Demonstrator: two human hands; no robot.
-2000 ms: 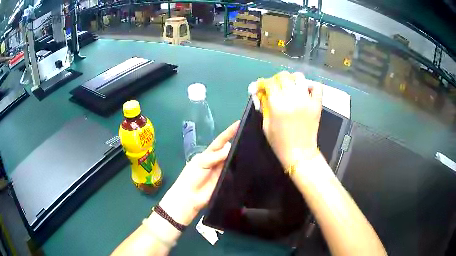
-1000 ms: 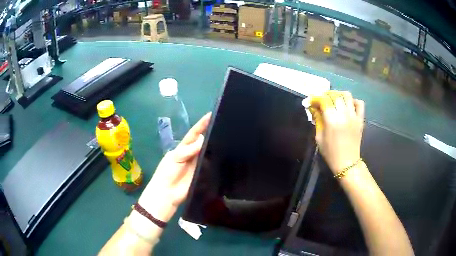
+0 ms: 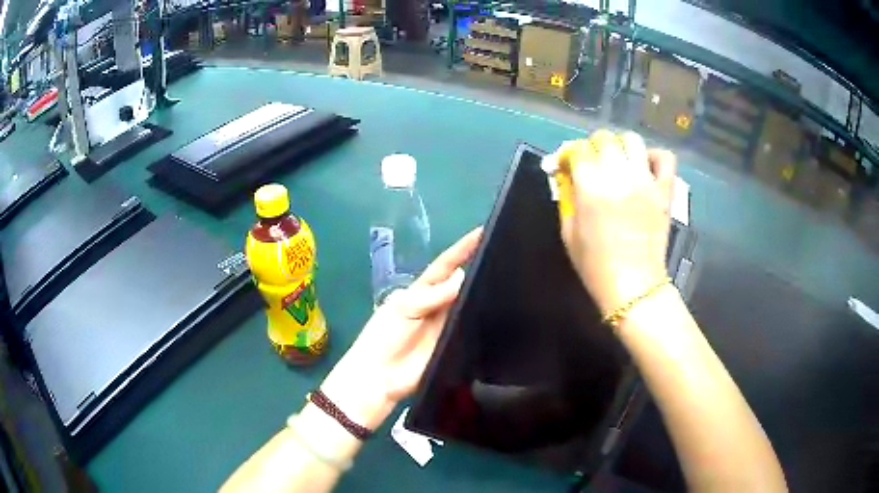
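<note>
A side screen (image 3: 525, 327), a glossy black panel, is tilted up in front of me. My left hand (image 3: 405, 332) holds its left edge, thumb and fingers along the rim. My right hand (image 3: 617, 212), with yellow finger cots, is at the panel's upper part and pinches a small white wipe (image 3: 550, 166) against its top edge area. The fingertips are partly hidden. The larger dark main screen (image 3: 761, 376) lies to the right, joined by a grey hinge bracket (image 3: 686, 252) partly covered by my right arm. A torn white wipe (image 3: 416, 439) lies below the panel's lower left corner.
A yellow-labelled bottle (image 3: 289, 279) and a clear bottle (image 3: 400, 231) stand left of my left hand. Closed units (image 3: 145, 313) lie at the left, another dark unit (image 3: 253, 154) behind. A white sheet (image 3: 680, 199) is behind the screen. A stool and cartons are beyond the bench.
The view has shifted left. Compared with one second ago, my right hand has moved from the side screen's right upper corner leftward to near its top left. My left hand keeps its hold.
</note>
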